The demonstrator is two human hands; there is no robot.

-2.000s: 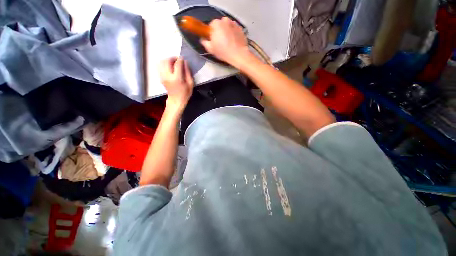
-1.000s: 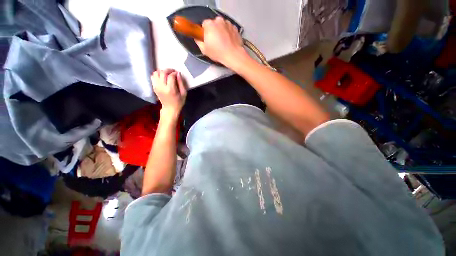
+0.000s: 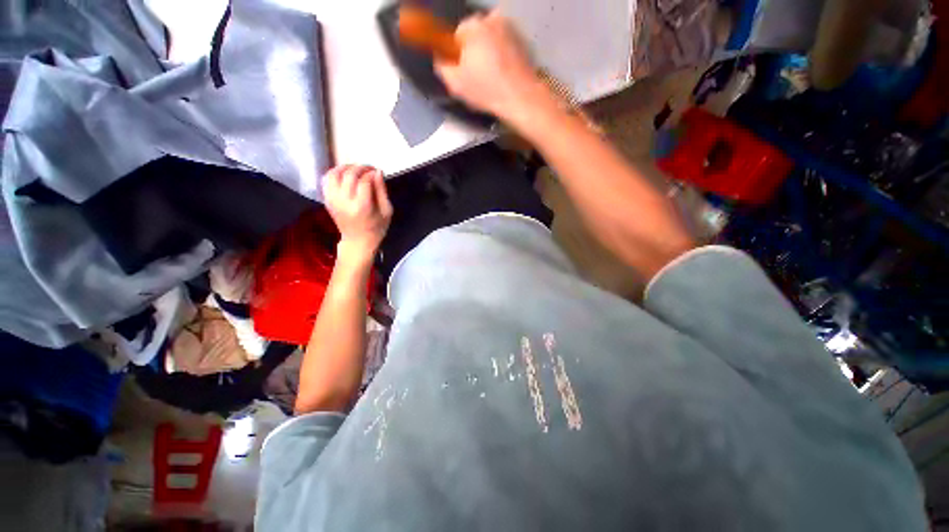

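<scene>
My right hand (image 3: 487,64) is closed around the orange handle (image 3: 427,31) of a dark iron (image 3: 416,64), which is blurred and partly cut off by the top edge. A small grey-blue piece (image 3: 417,114) sticks out from under the iron on the white table (image 3: 359,99). My left hand (image 3: 357,205) rests at the table's front edge with bent fingers, beside the corner of the large grey-blue fabric (image 3: 273,99). Whether it grips anything cannot be told.
Grey-blue and black fabric hangs over the table's left side. A red stool (image 3: 723,156) stands at right, near dark bagged items and blue frames. Red plastic (image 3: 297,286) and fabric scraps (image 3: 206,341) lie below at left. Another red stool (image 3: 185,462) is at lower left.
The iron and my right hand have moved up and slightly right, uncovering more of the small grey-blue piece. My left hand has moved left and down to the table's edge.
</scene>
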